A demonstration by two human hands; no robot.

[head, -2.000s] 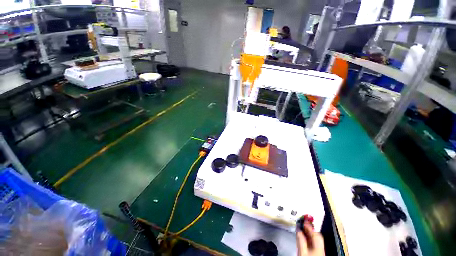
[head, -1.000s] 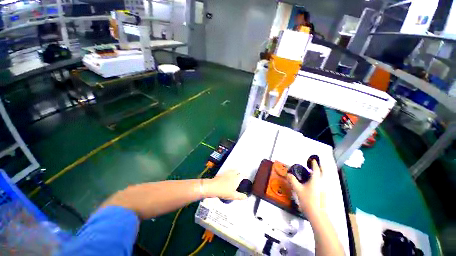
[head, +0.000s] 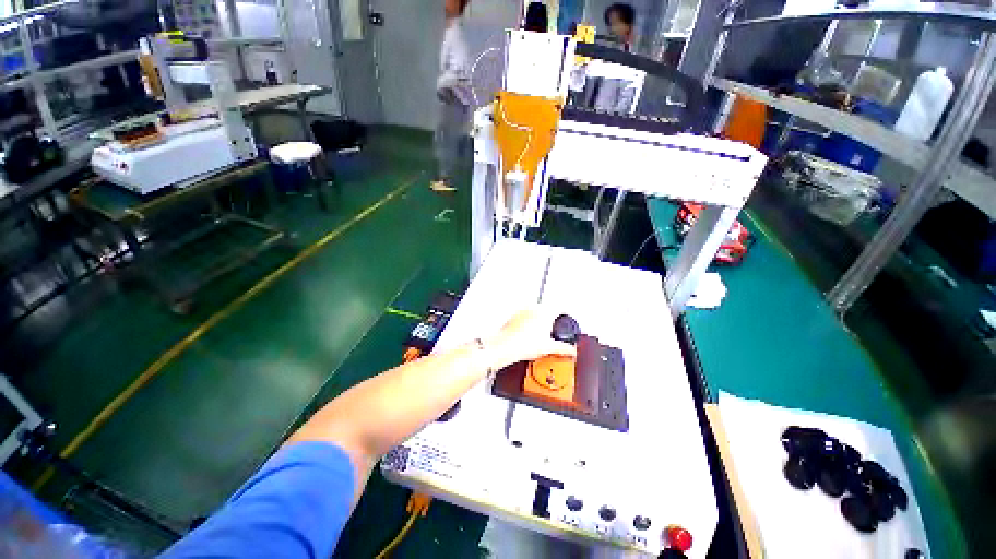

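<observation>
My left hand reaches across the white bench machine to the fixture. Its fingers are around a black round unit at the rear seat of the orange fixture block; whether the unit is seated cannot be told. The front seat of the block is bare. The block sits on a dark brown plate. Another black unit is partly hidden under my left forearm. My right hand is out of the picture.
The orange and white machine head hangs from the gantry at the back. A red button is on the front edge. Black units lie on a white sheet at right. Two people are in the background.
My left hand has moved right and back to the rear of the fixture. My right hand has left the picture with its two black pieces. A walking person has come into view.
</observation>
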